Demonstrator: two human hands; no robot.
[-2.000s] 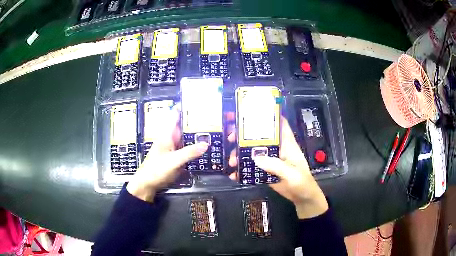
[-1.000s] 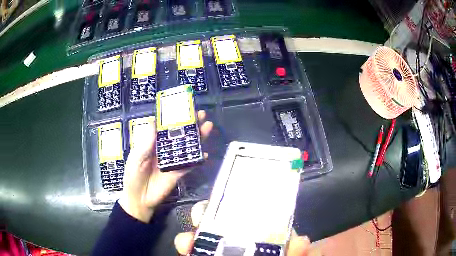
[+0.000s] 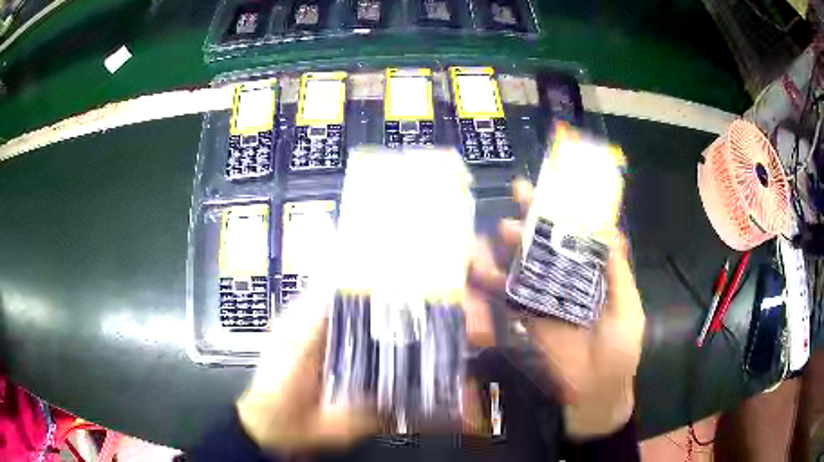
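My left hand [image 3: 289, 379] holds a keypad phone [image 3: 397, 361] raised close to the camera. Its screen is a white glare and its keys are motion-blurred. My right hand [image 3: 596, 361] holds a second keypad phone [image 3: 560, 266], tilted, screen up, over the tray's right side. The clear blister tray [image 3: 194, 298] lies beneath, with yellow-bordered phones [image 3: 248, 131] in its back row and two at front left [image 3: 244, 271]. A dark phone back [image 3: 562, 95] shows at its back right. The tray's front middle and right pockets are mostly hidden by my hands and the phones.
A second tray with dark phone backs [image 3: 366, 13] lies on the green belt beyond the white rail [image 3: 641, 101]. At right are a pink fan [image 3: 745, 185], red pens [image 3: 727, 293] and a dark item [image 3: 766, 325]. Battery edges [image 3: 495, 408] show dimly at the near side.
The left phone has come up close to the camera. The right phone, close to the camera a second ago, is now farther away, to the right and tilted. The view has shifted.
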